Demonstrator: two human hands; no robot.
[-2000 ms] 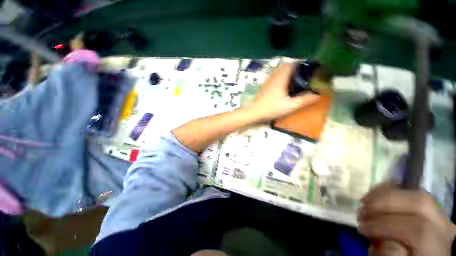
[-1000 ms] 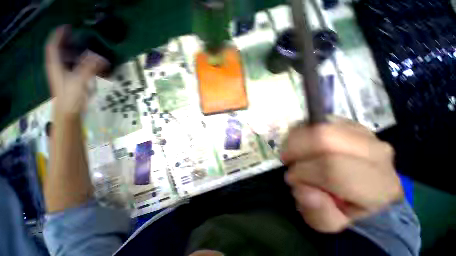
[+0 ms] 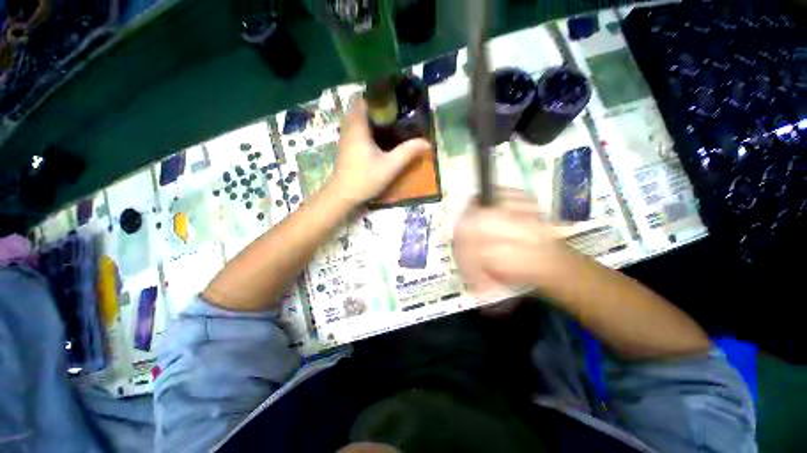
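Note:
My left hand (image 3: pixel 367 164) holds a black cylindrical housing (image 3: pixel 409 119) on the orange press pad (image 3: pixel 414 180). The brass-coloured ram (image 3: pixel 381 108) of the green press (image 3: pixel 367 44) is at the housing's top; the hand and ram partly hide the housing. My right hand (image 3: pixel 500 239), slightly blurred, is closed around the lower end of the dark press lever (image 3: pixel 481 115). The lever's knob is hidden.
Two black housings (image 3: pixel 555 104) stand right of the lever. Small dark discs (image 3: pixel 252 177) lie left of the pad. A black parts tray (image 3: pixel 726 115) is at right. Another housing (image 3: pixel 271 42) is on the green surface (image 3: pixel 177 97). A neighbour's sleeve (image 3: pixel 35 327) is at left.
My left hand has moved from the green surface at upper left to the pad, with a black housing now there under the ram. My right hand and lever have shifted left in view.

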